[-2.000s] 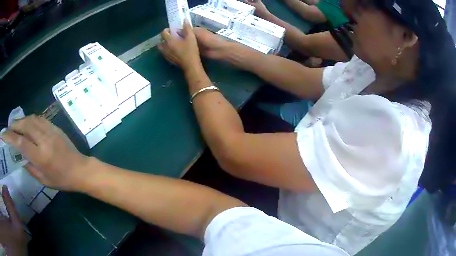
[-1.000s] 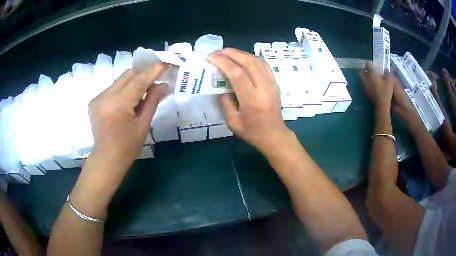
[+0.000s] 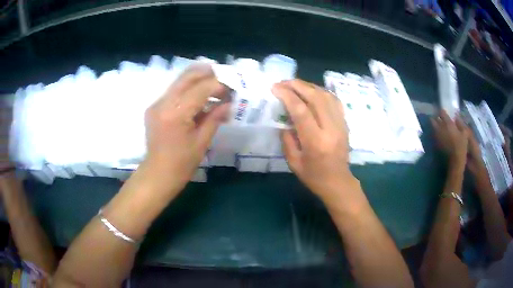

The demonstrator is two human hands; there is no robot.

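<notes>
A white retail carton (image 3: 256, 104) with red and blue lettering and a green patch lies sideways between my hands. My left hand (image 3: 183, 115) grips its open left end, fingers and thumb at the end flap. My right hand (image 3: 318, 129) holds its right end, thumb below and fingers on top. Behind and below it, puffy white sleeved units (image 3: 95, 121) lie in a long row on cartons, with blue-edged box ends (image 3: 253, 163) showing. The image is blurred, so what is inside the carton cannot be told.
Right of my right hand stands a group of cartons (image 3: 365, 121), one on top. A neighbour's hands (image 3: 453, 135) hold an upright carton (image 3: 447, 81) at the right, beside more cartons (image 3: 488, 138). Another person's arm (image 3: 25, 225) is at the left edge. The dark green worktop (image 3: 236, 225) shows in front.
The view has shifted, so my hands and the goods sit further right and lower in the picture. Both hands still hold the carton, its lettered face still up.
</notes>
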